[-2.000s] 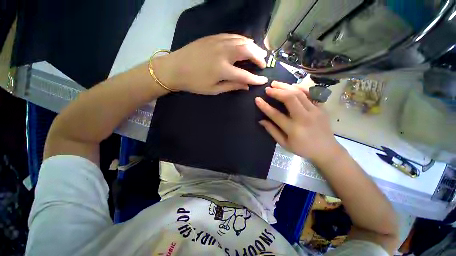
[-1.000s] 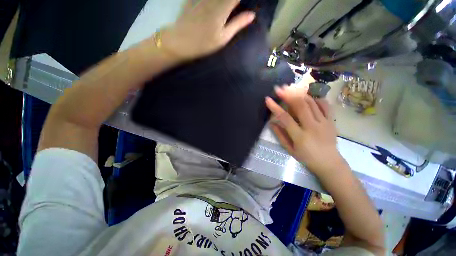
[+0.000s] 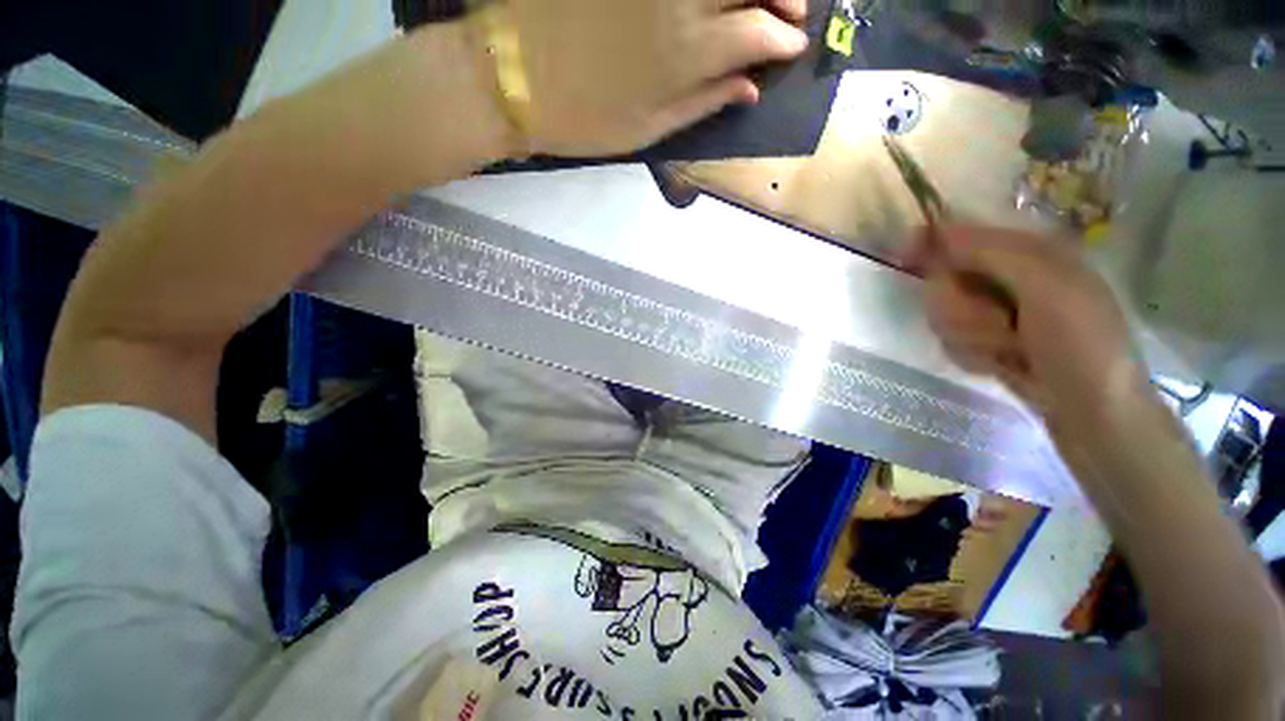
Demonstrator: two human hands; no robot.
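Observation:
My left hand (image 3: 655, 71) is at the top centre, fingertips pinching the edge of the black fabric (image 3: 768, 124) close to the machine's needle area. The fabric lies under my hand, on the table and machine bed (image 3: 789, 193). My right hand (image 3: 1036, 303) is raised over the right part of the bed and holds the thread snips (image 3: 916, 180), blurred, with the blades pointing up and left toward the fabric. The snips do not touch the fabric. The needle itself cannot be made out.
More black fabric (image 3: 169, 57) lies on the table at upper left. A clear bag of small yellowish items (image 3: 1078, 176) is on the bed at right. The ruler strip (image 3: 564, 293) runs along the front edge. A blue-rimmed bin with dark cloth (image 3: 909, 542) stands below the table.
My left hand has carried the fabric up and away from the front edge, uncovering the ruler. My right hand has left the fabric and picked up the snips from the table at right.

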